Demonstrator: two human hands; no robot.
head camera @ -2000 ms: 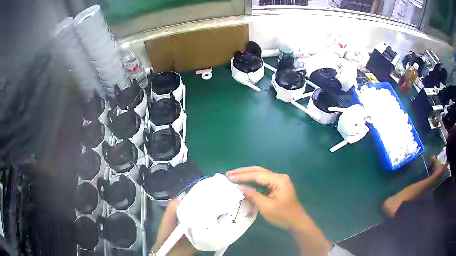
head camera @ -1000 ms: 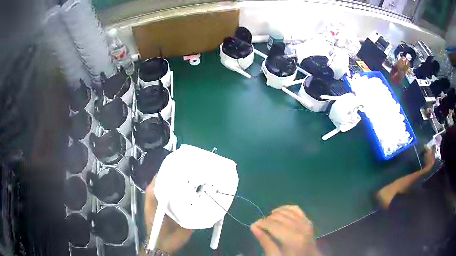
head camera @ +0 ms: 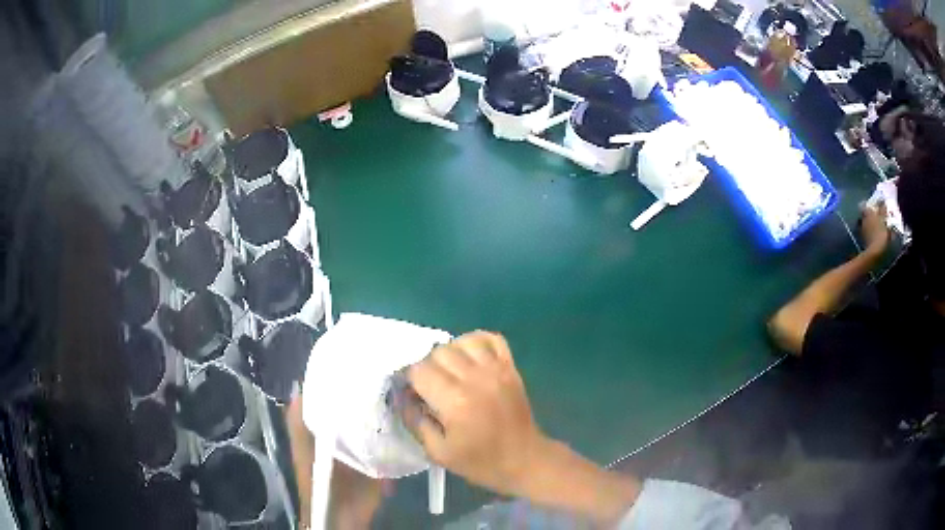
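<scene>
A white camera unit is held up at the lower centre, its white base face toward me and its two white stick antennas pointing down. My left hand is behind and below the unit, mostly hidden by it, and holds it. My right hand is at the right side of the base face, fingers curled in over its centre. The fingers hide the centre hole, and I cannot tell what they pinch.
Rows of black-fronted white units stand at the left. More units lie at the back of the green bench. A blue tray holds small white pieces. A co-worker's arm is at the right. Cardboard leans behind.
My right hand has moved from the lower right, where it held a thin strand, onto the base face. The strand no longer shows. The view has shifted, so the bench items appear further left and higher.
</scene>
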